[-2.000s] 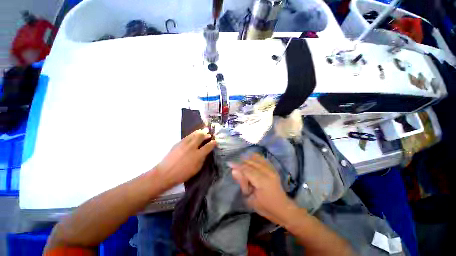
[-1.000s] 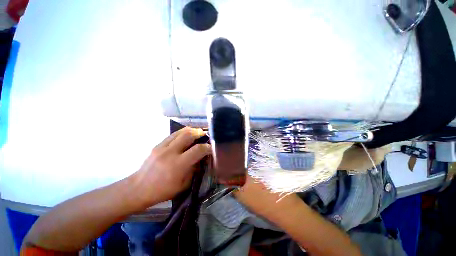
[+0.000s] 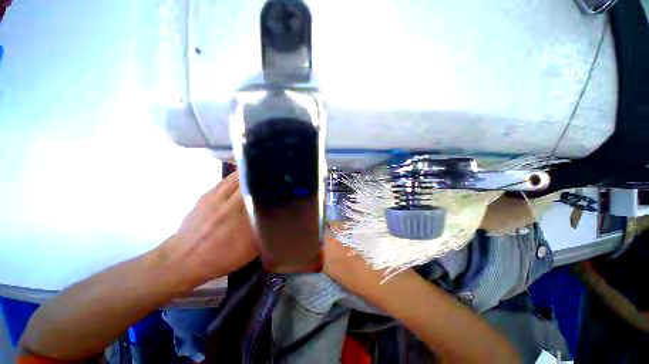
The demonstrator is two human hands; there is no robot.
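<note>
The white sewing machine head (image 3: pixel 398 78) fills the upper picture. Its shiny metal take-up lever guard (image 3: pixel 281 178) looms in front of the sewing spot and hides the needle, the presser foot and my fingertips. My left hand (image 3: pixel 217 231) lies left of the guard at the top of the dark strip (image 3: pixel 238 313); whether it grips is hidden. My right forearm reaches in from the lower right, and the right hand is behind the guard and the thread bundle. The grey garment (image 3: pixel 455 274) is bunched right of the guard and hangs towards my lap, beside the strip.
A grey tension knob (image 3: pixel 416 222) and a cream thread bundle (image 3: pixel 388 252) stick out below the machine head. A black band (image 3: pixel 633 92) wraps the machine arm. Dark snips (image 3: pixel 578 202) lie at the right. Another person's arm (image 3: pixel 618 302) shows at the right edge.
The view has come much closer to the machine head, and the guard looks larger. My right hand, visible two seconds ago over the grey cloth, has moved up behind the guard.
</note>
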